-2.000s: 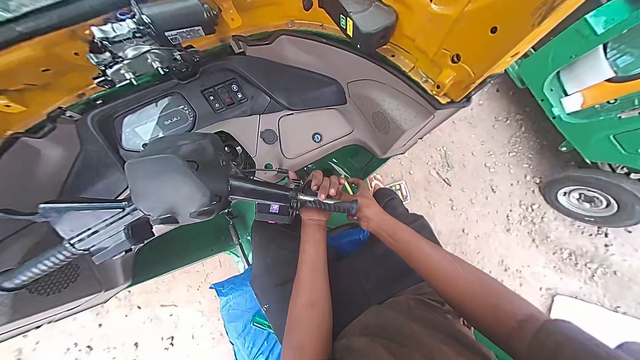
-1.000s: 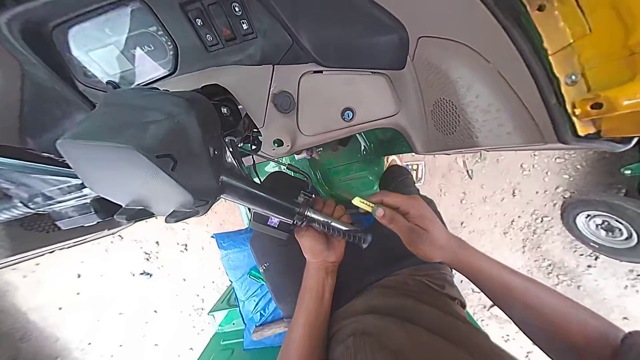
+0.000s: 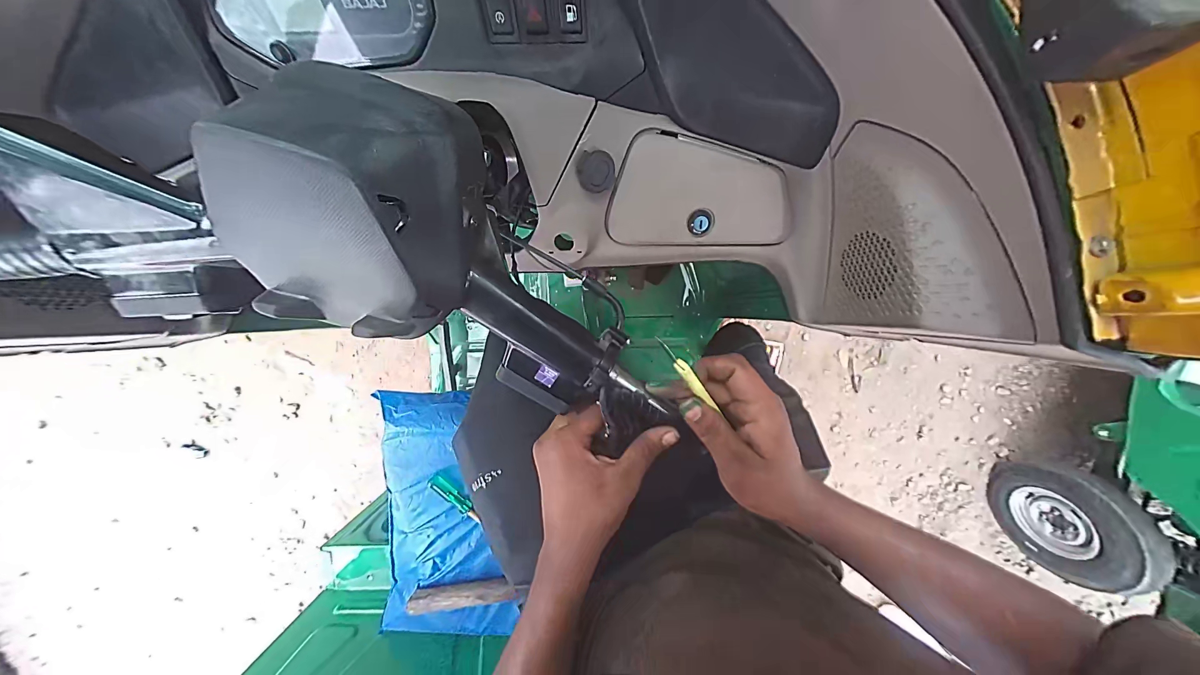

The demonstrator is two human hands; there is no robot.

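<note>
A black handlebar (image 3: pixel 530 323) runs down and right from the dark steering column cover (image 3: pixel 328 187) of a three-wheeler. My left hand (image 3: pixel 595 459) grips the ribbed black handlebar grip (image 3: pixel 642 405) near its end. Pinched between the thumb and fingers of my right hand (image 3: pixel 750 431) is a small tool with a yellow handle (image 3: pixel 696 382); its thin dark tip points up and left, beside the bar's end. A black cable (image 3: pixel 600 289) reaches the bar at a clamp just above my left hand. The palm side of both hands is hidden.
The dashboard has a closed glove box (image 3: pixel 698 187) with a lock. A green-handled tool (image 3: pixel 454 494) and a wooden handle (image 3: pixel 464 596) lie on a blue sheet (image 3: pixel 431 544) at the lower left. Another vehicle's wheel (image 3: pixel 1069 525) stands at the right, and a yellow body panel (image 3: pixel 1148 225) is above it.
The view has moved much closer to the dashboard. My right hand, apart from the grip one second ago with the yellow tool, is now close beside it. My left hand stays on the grip.
</note>
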